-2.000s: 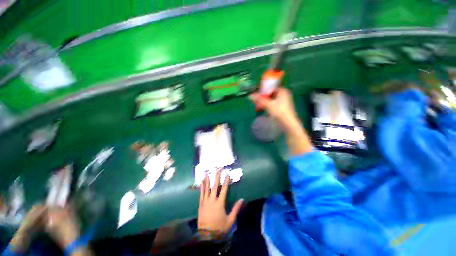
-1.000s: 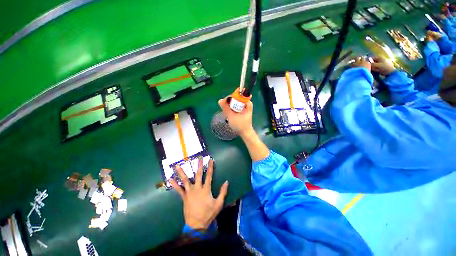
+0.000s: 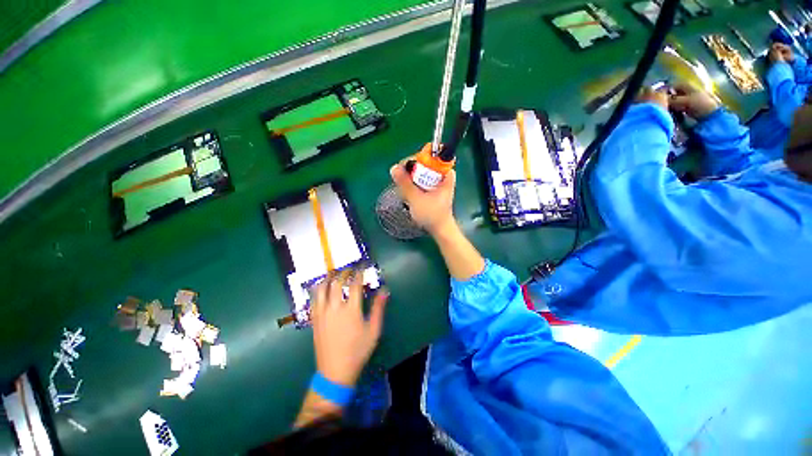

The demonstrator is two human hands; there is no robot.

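Note:
An open tablet assembly [image 3: 312,233] lies in front of me, black-framed, with a pale panel and an orange strip. My left hand [image 3: 345,322] rests on its near end, fingertips over the circuit area, palm down; it covers part of that end. My right hand [image 3: 429,198] is closed around the orange electric screwdriver [image 3: 433,169], which hangs from a coil and cable. The screwdriver is held upright over the round grey screw dish [image 3: 398,214], right of the tablet. Its tip is hidden by my hand.
Two tablet assemblies [image 3: 169,184] [image 3: 324,123] lie behind; another [image 3: 529,169] lies right. Small silver and brown pieces [image 3: 184,346], white strips [image 3: 68,358] and a dotted card [image 3: 158,434] lie left. A blue-sleeved person [image 3: 686,214] works at right, beside a black cable [image 3: 628,98].
My left hand has drawn its fingers closer together and its blue wrist strap now shows. My right hand still holds the screwdriver near the dish. The view has shifted slightly.

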